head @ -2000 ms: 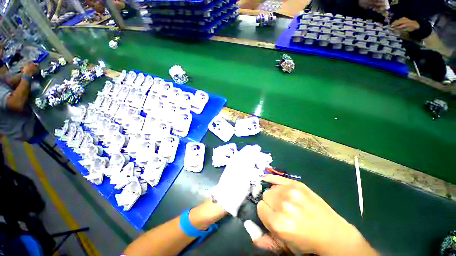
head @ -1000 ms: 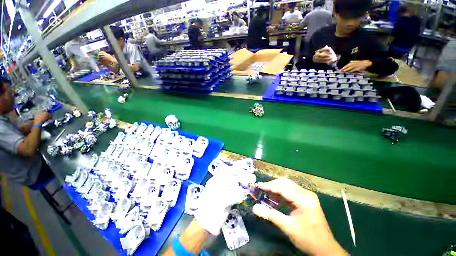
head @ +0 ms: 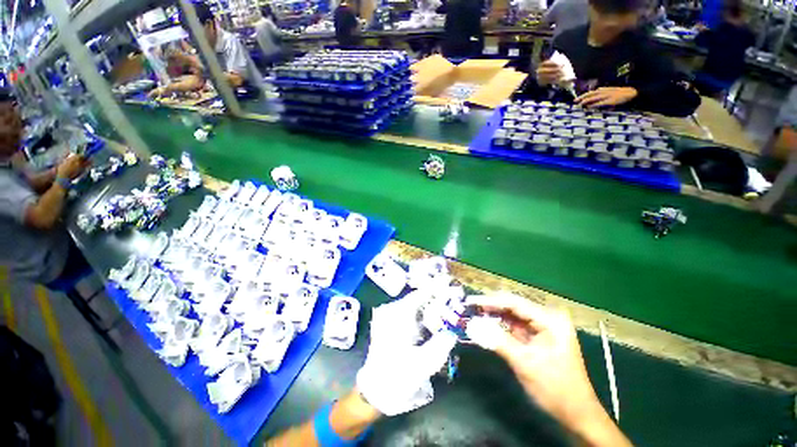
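Observation:
My left hand (head: 400, 354), in a white glove with a blue wristband, holds a white part-built unit (head: 444, 307) in front of me. My bare right hand (head: 533, 345) touches the unit from the right, thumb and index finger closed at its wires and a small part. Blue and dark strands show between the hands; which part the right fingers pinch is blurred. White plastic housings (head: 342, 322) lie just left of the gloved hand and behind it. Rows of white housings stand on the blue tray (head: 278, 390) at left.
A white stick tool (head: 609, 371) lies right of my hands. The green conveyor belt (head: 542, 236) runs behind them, carrying scattered part-built units (head: 664, 220). Beyond are stacked blue trays (head: 345, 96), a cardboard box (head: 467, 80) and a person behind a filled blue tray (head: 572, 172). Another person sits at left.
The view has tilted up since the oldest frame. The housing below my hands a second ago is no longer seen there. Units on the belt have shifted left. My right fingers have closed in on the unit.

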